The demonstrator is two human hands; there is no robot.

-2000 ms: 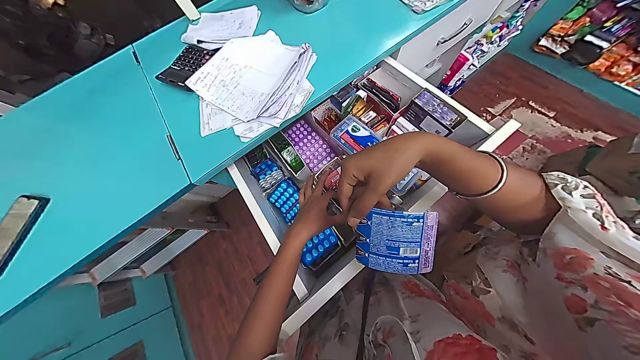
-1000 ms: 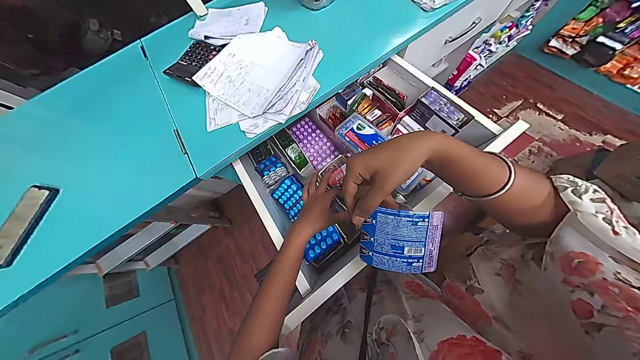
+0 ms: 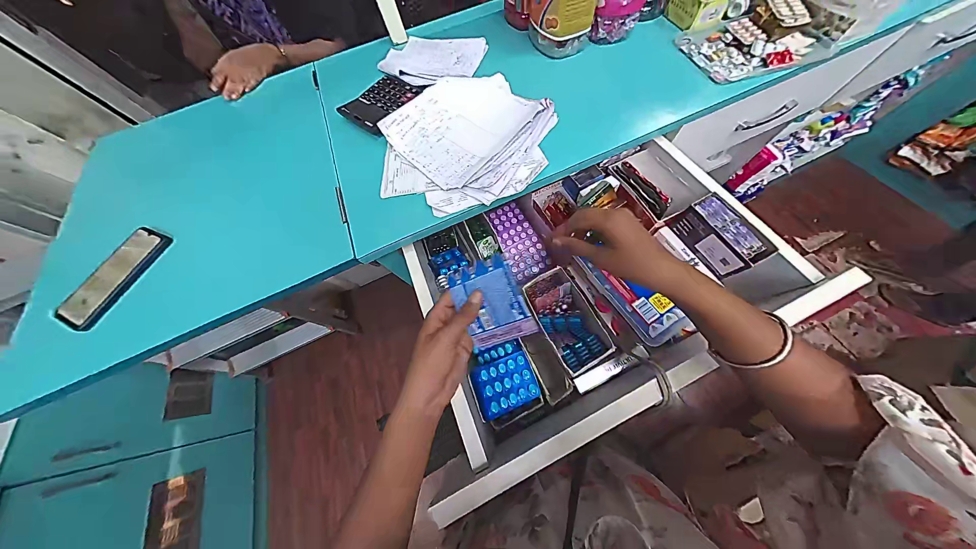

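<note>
My left hand (image 3: 446, 351) grips a blue packet (image 3: 494, 301) by its near-left side, above the left part of a pulled-out drawer (image 3: 549, 450). My right hand (image 3: 618, 240) is over the middle of the drawer, fingers bent; whether something small is between them cannot be told. Below the packet lie blue blister packs (image 3: 505, 385), and behind it a purple blister pack (image 3: 520, 240) stands in a row. A box of red and blue strips (image 3: 568, 320) lies between my hands. Under my right wrist is a clear plastic container (image 3: 648, 305) with a blue pack inside.
Loose papers (image 3: 457, 137) partly cover a black calculator (image 3: 377, 103) on the teal counter (image 3: 221, 191). A phone (image 3: 114, 278) lies on its left part. Jars (image 3: 563, 27) and a tray of medicine packs (image 3: 751, 49) stand farther back. Another person's hand (image 3: 245, 69) rests at the counter's far edge.
My hands have come apart. The blue packet, earlier below my right hand, is now in my left hand over the drawer's left side. The view has shifted, bringing the other person's hand into sight.
</note>
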